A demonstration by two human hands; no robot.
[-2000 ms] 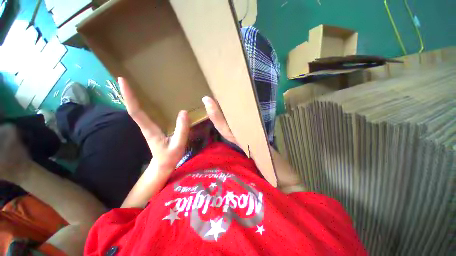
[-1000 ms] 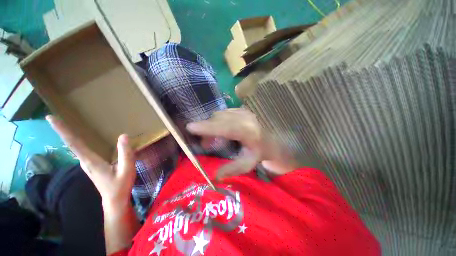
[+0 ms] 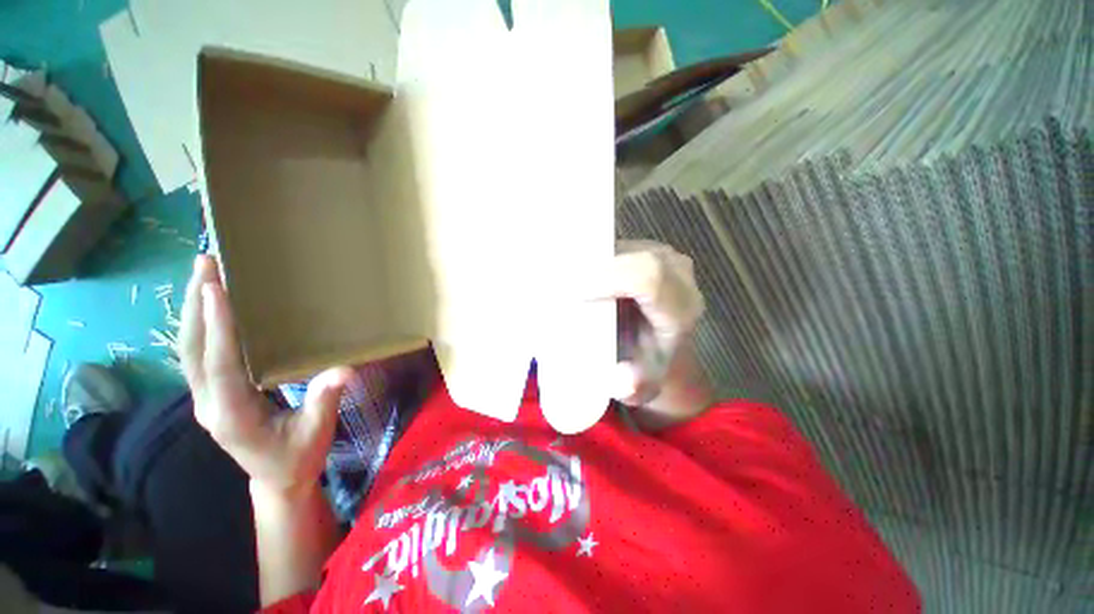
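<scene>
A shallow brown cardboard tray [image 3: 318, 216] with upright walls is held over my lap, its open side facing me. Its lid panel [image 3: 516, 204] is spread out to the right, bright and flat, with V-shaped notches and rounded flaps at its top and bottom ends. My left hand [image 3: 258, 396] holds the tray's lower left corner, with the thumb at the bottom wall and the fingers along the left side. My right hand [image 3: 654, 318] is at the right edge of the lid panel, with the thumb or a finger over the edge and other fingers partly hidden.
A large stack of blanks [image 3: 864, 312] fills the right side. A small open box [image 3: 642, 60] is partly hidden beyond the lid. A flat blank [image 3: 150, 96] lies on the floor beyond the tray. Nested boxes [image 3: 72, 216] and another person's dark-trousered leg [image 3: 168, 480] are at left.
The lid panel, earlier seen nearly edge-on, now lies opened out to face me. My right hand has moved from beside the lid to its right edge. The tray has turned more upright.
</scene>
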